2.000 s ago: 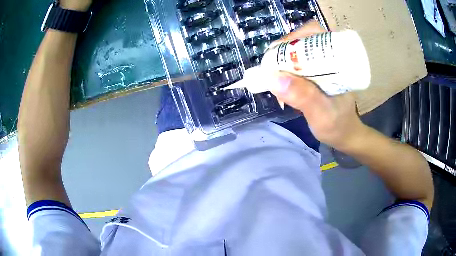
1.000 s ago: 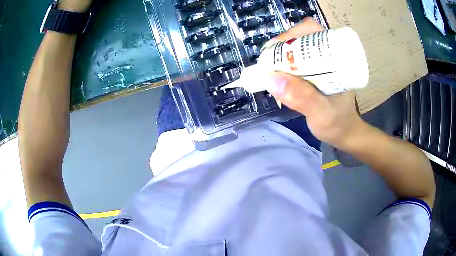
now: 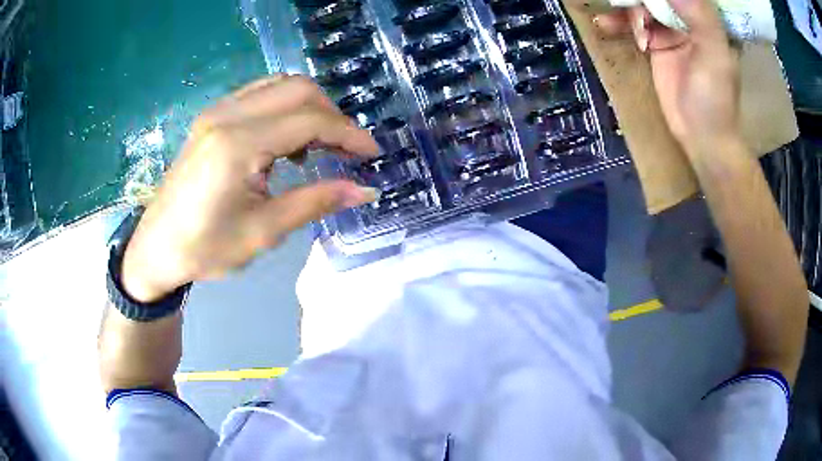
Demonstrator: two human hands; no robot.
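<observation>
A clear plastic tray (image 3: 424, 99) holds small black round parts (image 3: 487, 167) on edge in three visible columns. Its near end reaches over the bench edge towards my lap. My left hand (image 3: 248, 176) is over the tray's left side, thumb and fingers apart and empty, at the lowest parts of the left column. My right hand (image 3: 689, 81) is at the upper right above the cardboard, closed around the white glue bottle (image 3: 750, 16). The bottle is blurred and partly cut off by the top edge; its nozzle tip cannot be made out.
A tan cardboard sheet (image 3: 762, 99) lies right of the tray, under my right hand. The green mat (image 3: 108, 81) is at the left. A grey round object (image 3: 683, 257) is below the cardboard, beside my right forearm. A white sheet (image 3: 805, 25) shows at the upper right edge.
My right hand has carried the bottle from the tray to the upper right. My left hand has come down from the top left to the left column. More black parts are uncovered.
</observation>
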